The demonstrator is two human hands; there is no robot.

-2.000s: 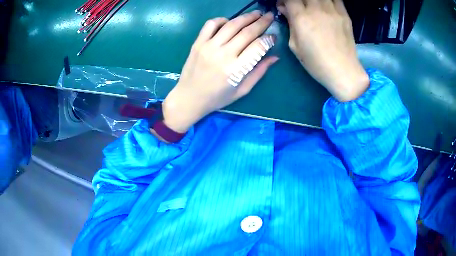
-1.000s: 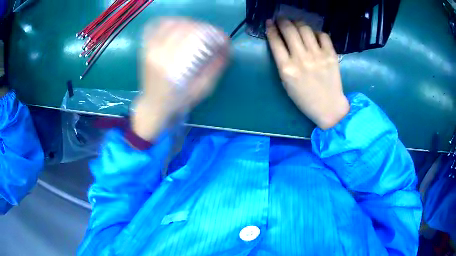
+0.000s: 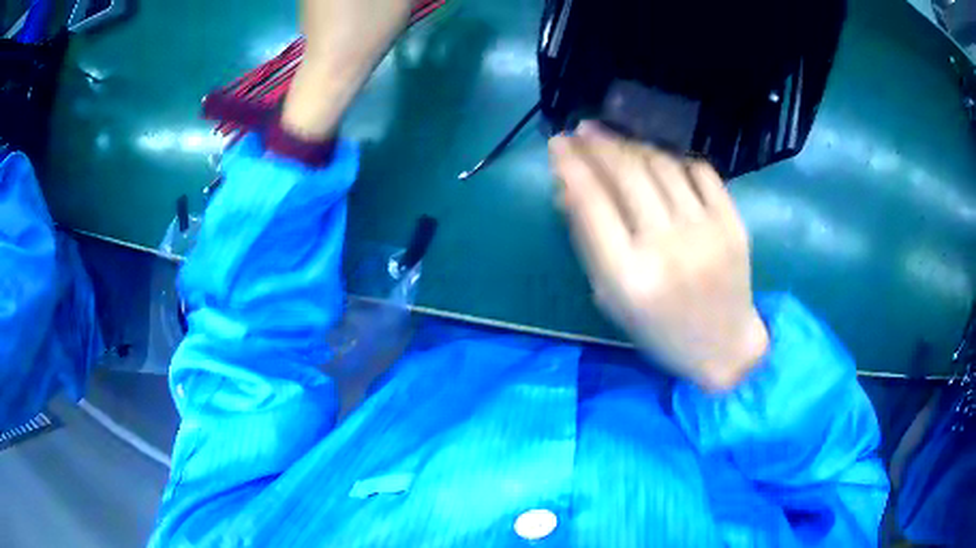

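The black plastic housing point(image 3: 738, 64) lies on the green mat at the top, right of centre. A thin black cable point(image 3: 501, 146) with a light tip sticks out from its left side. My right hand point(image 3: 664, 252) is slightly blurred, palm down, with its fingertips at the near edge of the housing. My left hand point(image 3: 351, 48) is cut off by the top edge; its fingers are out of the picture. It reaches over the bundle of red lead wires point(image 3: 265, 84), which is partly hidden behind the wrist and maroon strap.
A clear plastic bag point(image 3: 375, 268) hangs at the front left edge of the green tabletop point(image 3: 482, 268), with small black pieces at its top. A neighbouring person's blue sleeve point(image 3: 27, 268) is at the far left. Dark items lie at the top left.
My left hand has moved up and away, past the top edge. My right hand and the housing appear lower in the picture. More of the black cable and its light tip now shows.
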